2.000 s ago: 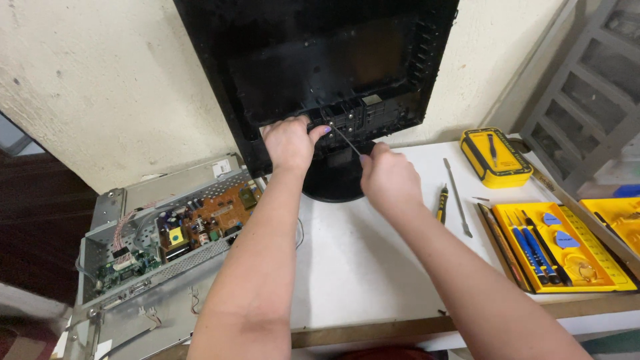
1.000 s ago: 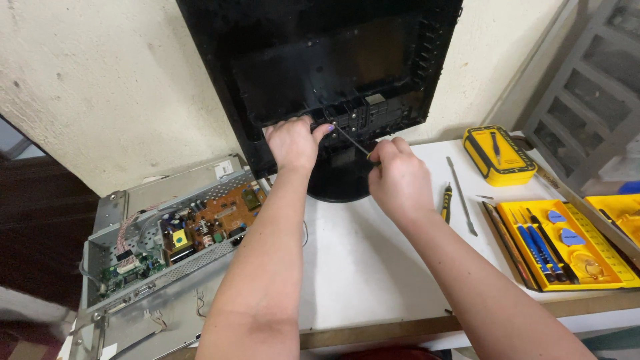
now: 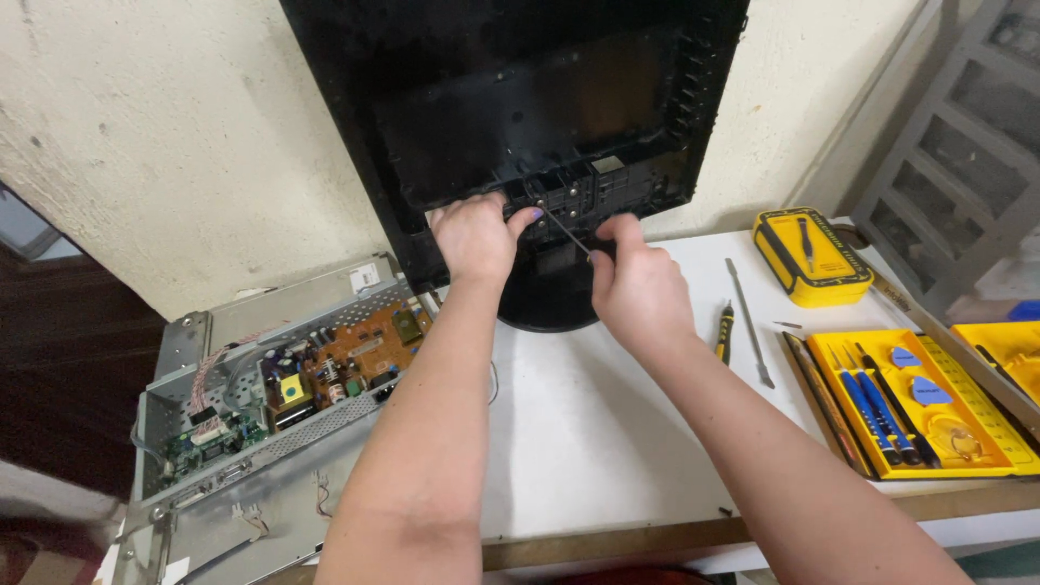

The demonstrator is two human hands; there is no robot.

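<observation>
A black plastic monitor back housing (image 3: pixel 520 89) stands on a round black base (image 3: pixel 552 296) against the wall. My left hand (image 3: pixel 479 236) grips the lower part of this housing, its thumb beside a screw near the stand mount. In my right hand (image 3: pixel 638 280) is a screwdriver, whose thin metal shaft (image 3: pixel 569 233) slants up and left to the screws by my left thumb. The fingers hide its handle. Several screws show around the mount (image 3: pixel 573 199).
At left lies an open metal chassis (image 3: pixel 268 447) with circuit boards (image 3: pixel 357 349) and loose cables. On the right are a yellow-black screwdriver (image 3: pixel 725 333), a metal pry bar (image 3: pixel 749 325), a yellow case (image 3: pixel 812 260) and a yellow tool tray (image 3: pixel 918 398). A grey drawer unit (image 3: pixel 951 154) stands behind.
My right hand's fingers have shifted around the screwdriver, with the index finger now raised and more extended. My left hand stays at the same spot on the housing.
</observation>
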